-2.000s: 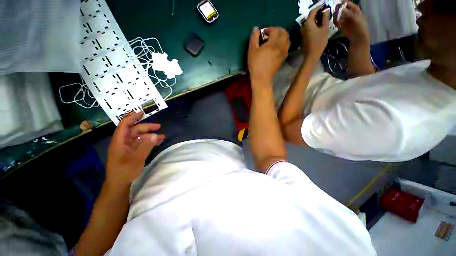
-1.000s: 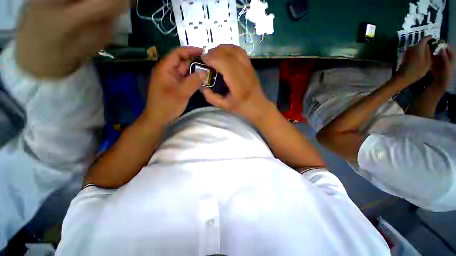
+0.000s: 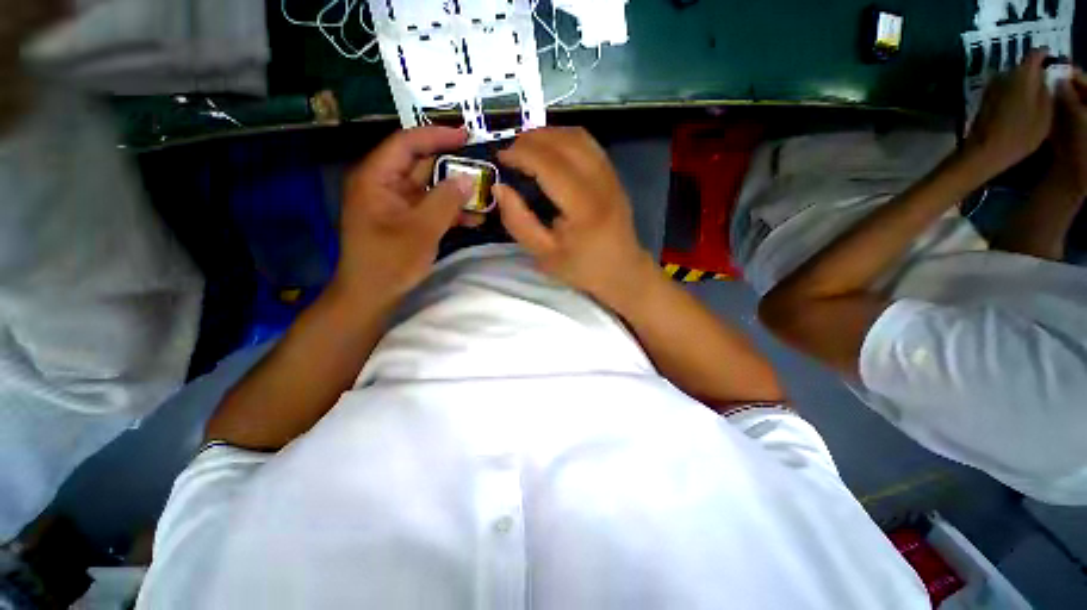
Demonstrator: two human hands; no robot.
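Note:
A black rounded-square watch housing with a white rim and a white and yellow inside is held over the lap at the bench edge. My left hand grips its left side, with the thumb over the inside. My right hand is at its right side, thumb and index finger apart, the fingertips close to the rim; whether they touch it is unclear. A die-cut adhesive sheet, white with black slots, lies just beyond the hands and reaches the bench edge.
White string-like loops and a white scrap pile lie beside the sheet. Another black unit lies at the right. A neighbour's hands work by a ragged white sheet. Another person's sleeve is at left. A red stool stands under the bench.
Both hands have come together over the lap with the housing between them. Since one second ago, my right fingers have opened away from the rim. The neighbour's raised hand at left has moved away.

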